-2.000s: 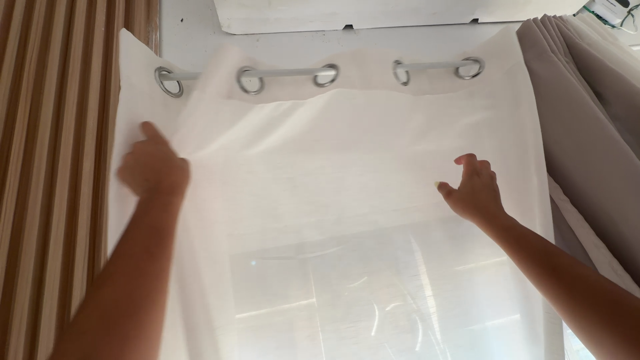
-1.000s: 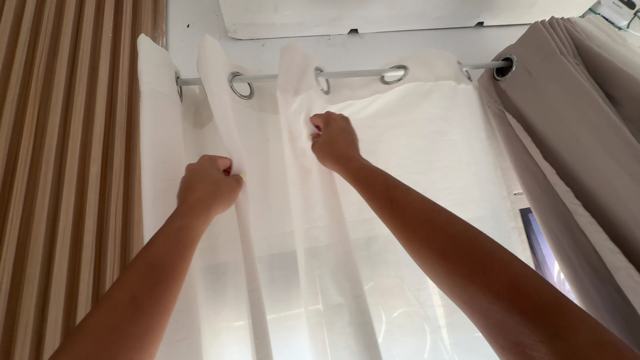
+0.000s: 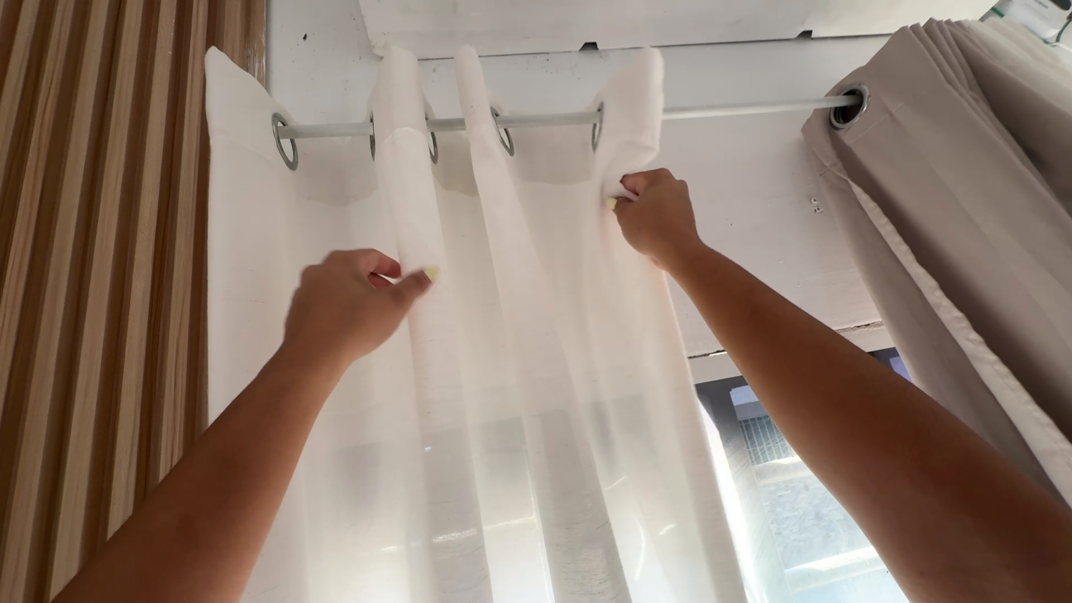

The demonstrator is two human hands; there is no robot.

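Observation:
A sheer white grommet curtain [image 3: 352, 352] hangs in folds from a metal curtain rod [image 3: 745, 106], which passes through several metal rings. My left hand [image 3: 343, 301] pinches a fold between thumb and fingers, below the second ring. Higher up, my right hand [image 3: 657, 213] grips the curtain's right edge, just under the rightmost ring [image 3: 596, 127] of the white curtain. The fingertips of my right hand are partly hidden by the cloth and the hand itself.
Ribbed wood panelling [image 3: 100, 209] runs down the left side. A thick beige curtain [image 3: 963, 193] hangs bunched at the rod's right end. Behind the sheer curtain is a window [image 3: 804, 502], and a white ledge or casing [image 3: 670, 25] juts out above the rod.
The white curtain's right edge has moved left along the rod, away from the beige curtain, uncovering wall and window. Both hands, apart from the cloth's folds or loosely placed two seconds ago, now pinch it.

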